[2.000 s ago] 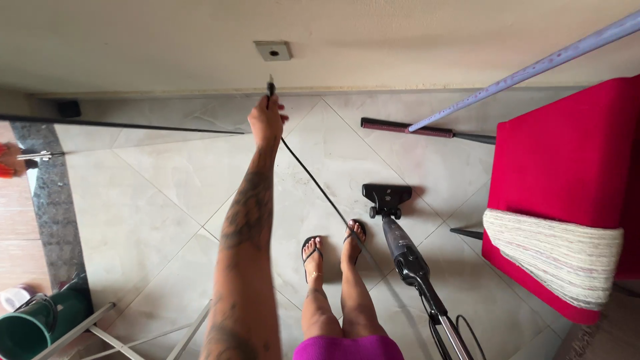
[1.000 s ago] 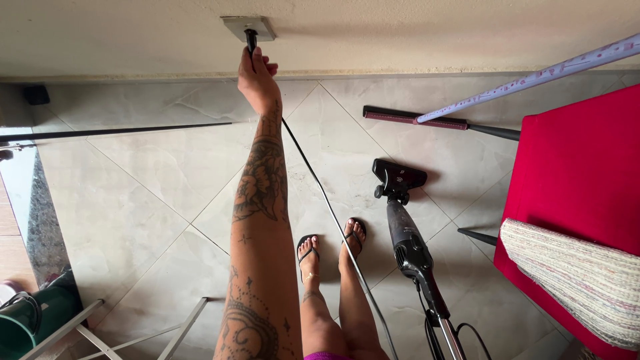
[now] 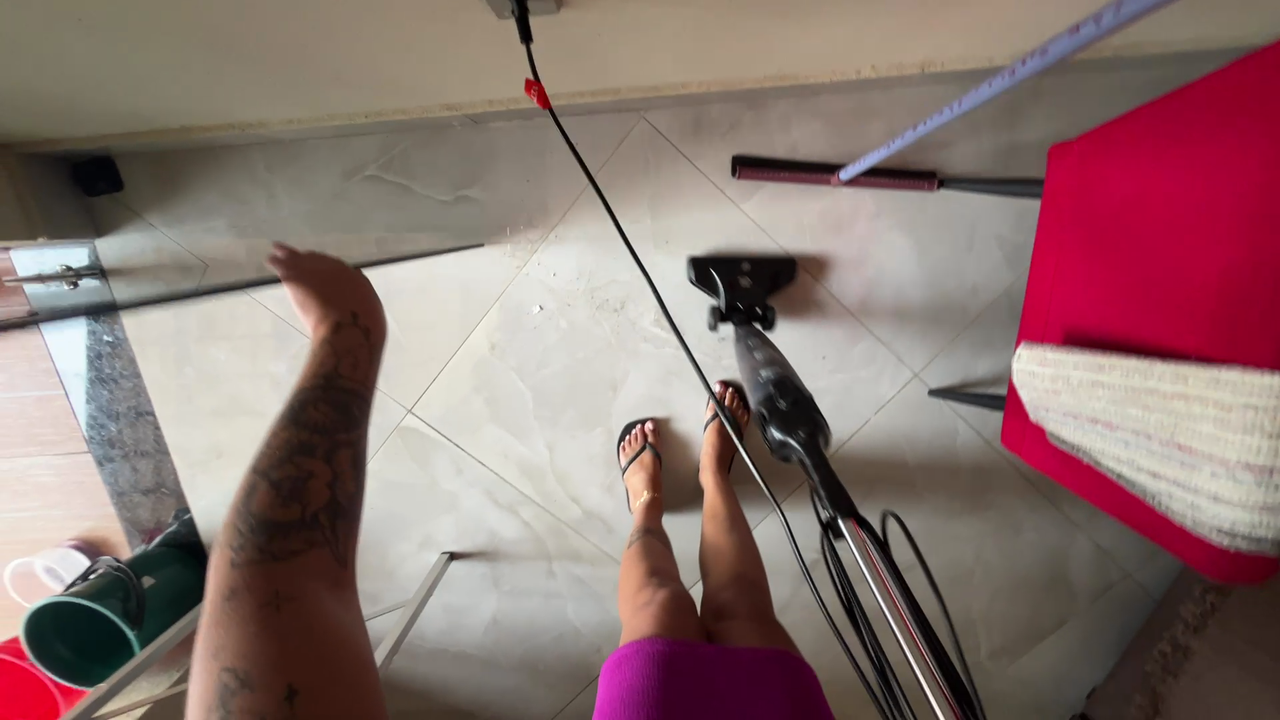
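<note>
My left hand (image 3: 325, 285), blurred, is over the thin dark edge (image 3: 430, 255) of what looks like a glass door panel; contact cannot be told. Its fingers point left and hold nothing visible. A black plug (image 3: 522, 22) sits in the wall outlet (image 3: 545, 6) at the top. From it a black power cord (image 3: 640, 265) with a red tag (image 3: 537, 94) runs down across the floor, past my feet. An upright stick vacuum cleaner (image 3: 785, 400) stands to the right of my feet, its black floor head (image 3: 742, 285) on the tiles. My right hand is out of view.
Small debris (image 3: 537, 308) lies on the tiles. At right are a red-covered piece of furniture (image 3: 1150, 250) with a woven cloth (image 3: 1150, 440), and a lilac pole (image 3: 1000, 90) by a dark red bar (image 3: 835, 172). A green bucket (image 3: 80, 640) and metal legs (image 3: 415, 610) are lower left.
My left hand brought the plug up to the outlet, then let go and moved away left and down. The plug now stays in the outlet. The dark panel edge slants more than before.
</note>
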